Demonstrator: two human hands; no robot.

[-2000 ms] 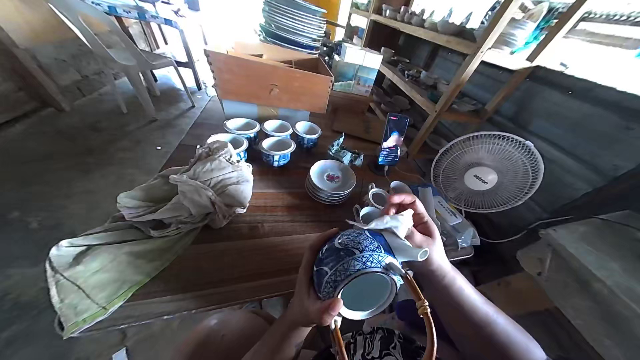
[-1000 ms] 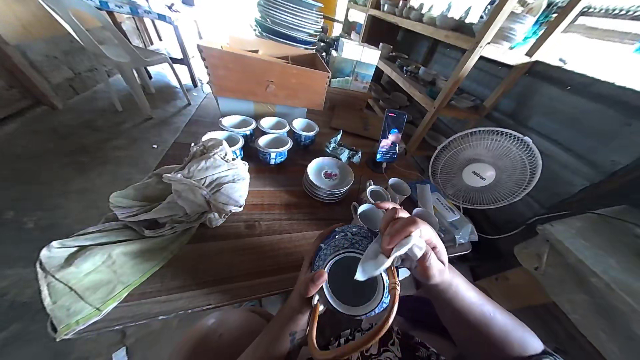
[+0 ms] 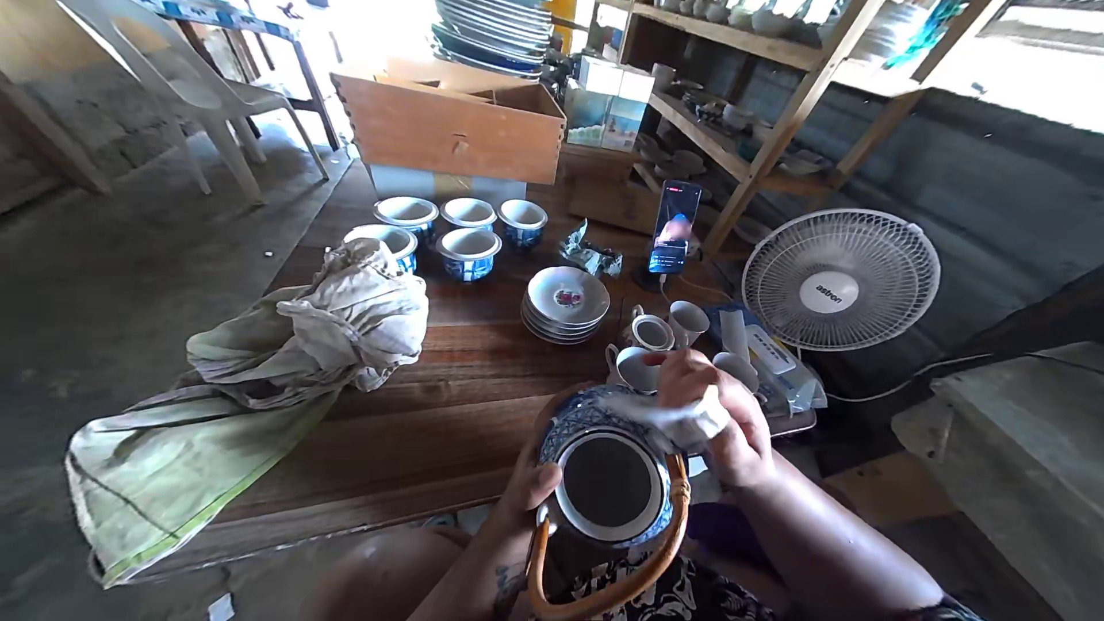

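Note:
A blue-and-white ceramic teapot (image 3: 565,429) with a hooped cane handle (image 3: 634,595) is tilted so its round opening faces me above my lap. My left hand (image 3: 530,483) grips its left side, thumb near the rim. A white cloth (image 3: 690,418), blurred in part, is pinched in my right hand (image 3: 720,414) over the pot's upper right side. Just beyond are several white cups (image 3: 688,321) and a stack of small white dishes (image 3: 567,297). Further left, several blue-and-white cups (image 3: 468,254) stand beside a crumpled cloth (image 3: 362,319). The pot's spout is hidden.
A wooden box (image 3: 457,129) stands at the table's (image 3: 448,362) far end, with stacked plates (image 3: 493,34) behind. A lit phone (image 3: 675,226) stands upright near crumpled paper (image 3: 590,252). An electric fan (image 3: 841,280) and wooden shelves (image 3: 776,129) are at right, a plastic chair (image 3: 203,90) at left.
Two seconds ago the pot was turned with its spout showing beside my right hand; the spout is now out of sight. My right hand with the cloth has moved over the pot's upper right side.

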